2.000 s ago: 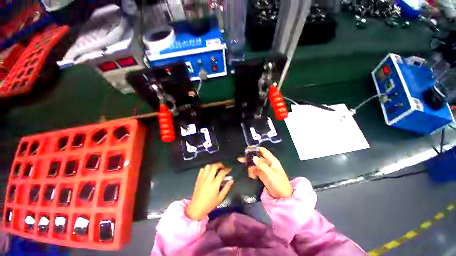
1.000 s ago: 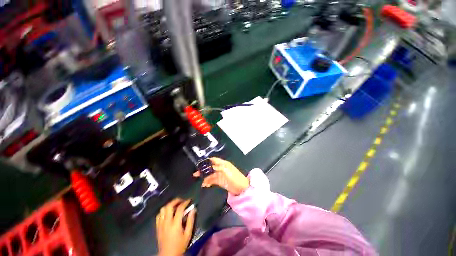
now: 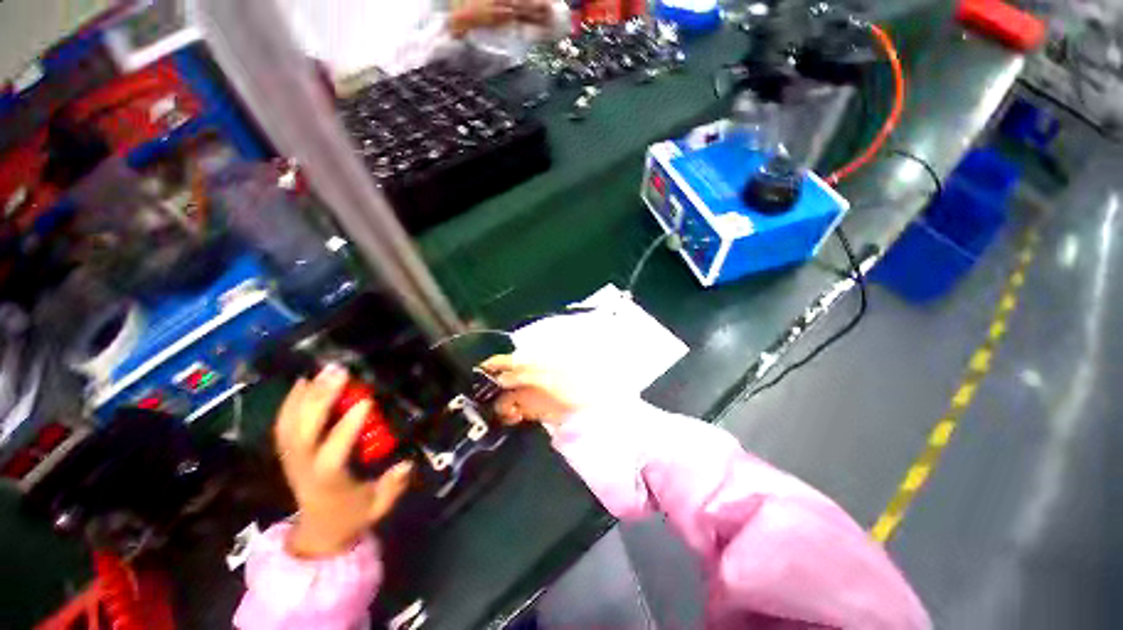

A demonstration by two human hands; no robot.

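Observation:
My left hand (image 3: 326, 462) is around the red clamp handle (image 3: 370, 425) of the right-hand press, blurred, with the handle showing between fingers and thumb. My right hand (image 3: 532, 391) pinches a small dark watch unit (image 3: 484, 388) at the right side of that press's nest. The nest's silver-white frame (image 3: 462, 433) shows between my hands. The unit is partly covered by my fingers; I cannot tell if it touches the nest. A small pale part (image 3: 406, 615) lies near the bench edge at the bottom.
White paper (image 3: 634, 351) with a thin dark stick lies right of the press. A blue box (image 3: 739, 209) with a cable stands beyond it. The other press (image 3: 123, 468) and a red tray (image 3: 129, 597) are at left. A black parts tray (image 3: 431, 135) and another person's hands (image 3: 505, 15) are across.
My left hand has moved up from the bench edge onto the red handle and no longer shows the pale part. My right hand has brought the unit to the nest. The view has turned right.

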